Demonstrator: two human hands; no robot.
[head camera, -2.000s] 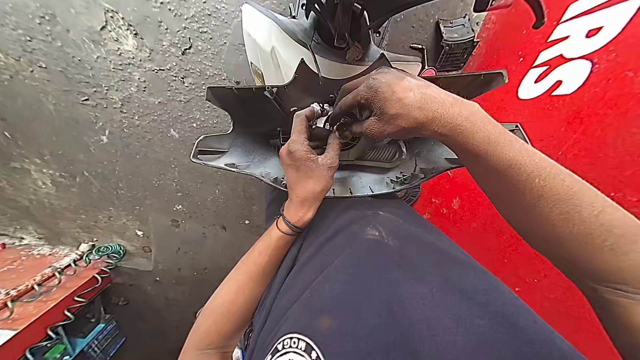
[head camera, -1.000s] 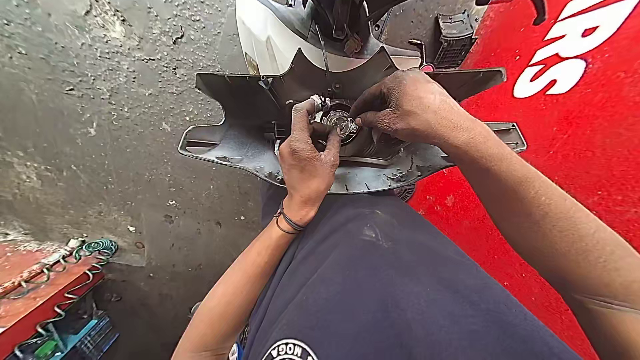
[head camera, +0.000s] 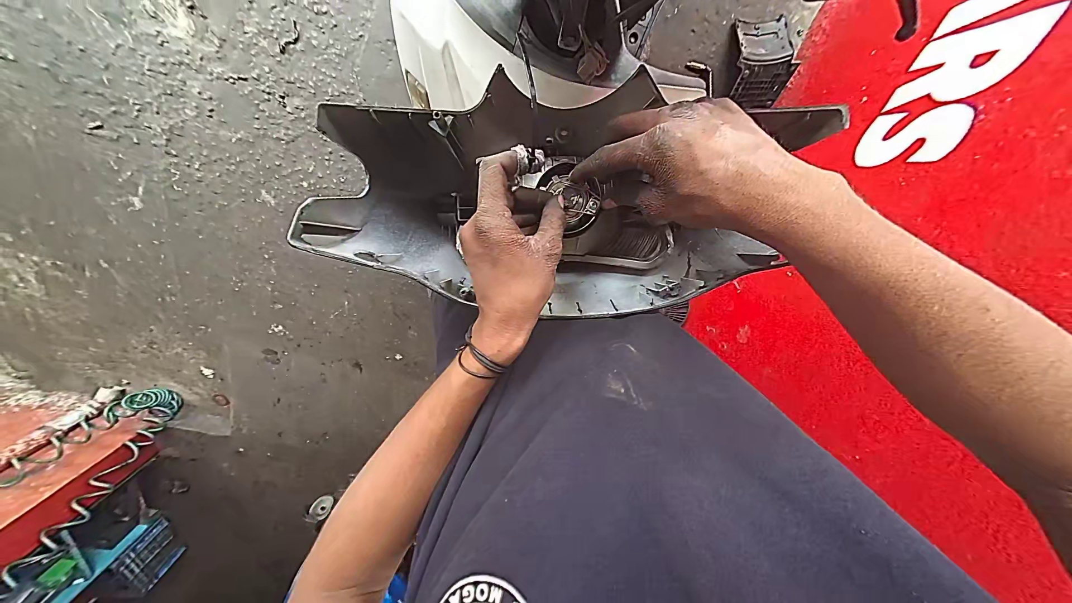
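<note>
A motorcycle's plastic front fairing (head camera: 419, 255), its inner side facing up, lies across my thighs. At its middle is the round back of a headlight housing (head camera: 579, 205), with a wire clip across it. My left hand (head camera: 515, 239) reaches in from the left, its thumb and fingertips at the round opening. A small connector with white wrapping (head camera: 528, 159) sits against its index finger. From the right, my right hand (head camera: 687, 163) has its index fingertip on the upper rim of the opening, the other fingers bent beside it. Whether either hand grips something small is hidden.
The white body of a motorcycle or scooter (head camera: 452, 59) stands just beyond the fairing. A black plastic part (head camera: 764, 54) lies on the floor behind, beside a red panel (head camera: 846, 352) with white lettering. At lower left are a red bench (head camera: 75, 494), a coiled green hose (head camera: 151, 402) and a blue tray (head camera: 126, 553).
The round opening, partly covered two seconds ago by my right hand, shows more plainly now. My right hand's fingers have shifted at its rim. My left hand remains at its left side.
</note>
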